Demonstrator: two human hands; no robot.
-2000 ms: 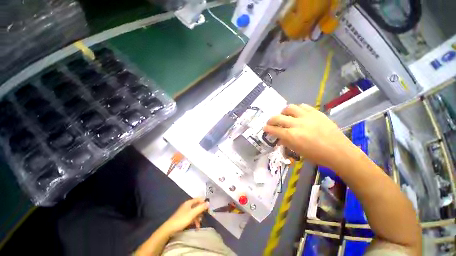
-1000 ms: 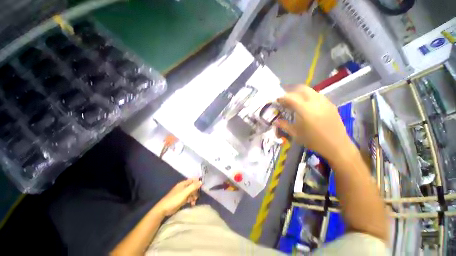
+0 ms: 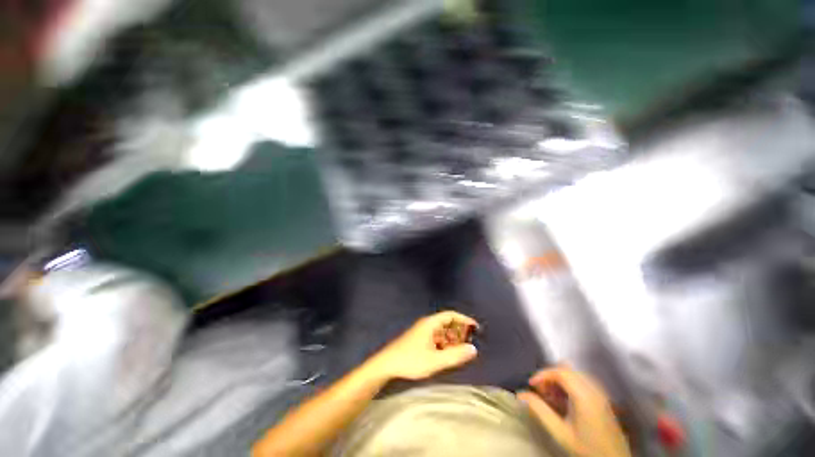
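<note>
The picture is strongly blurred. My left hand (image 3: 431,348) is low in the middle, over my dark trousers, with its fingers curled; a small dark patch shows at its fingertips, too blurred to name. My right hand (image 3: 576,412) is to its right at the bottom edge, partly cut off, with bent fingers; I cannot tell whether it holds anything. The blister tray (image 3: 447,116) with dark pockets lies above my hands on the green bench. The white machine table (image 3: 617,232) is at the right.
The green bench surface (image 3: 241,214) extends left of the tray, with white crumpled-looking material (image 3: 250,120) behind it. A blurred whitish shape (image 3: 98,330), perhaps a person's clothing, is at the far left. A red knob (image 3: 670,431) and an orange item (image 3: 542,264) show near the machine's front.
The view has swung left, so tray and machine appear further right. My right hand has left the fixture on the machine and come back near my lap, close to my left hand.
</note>
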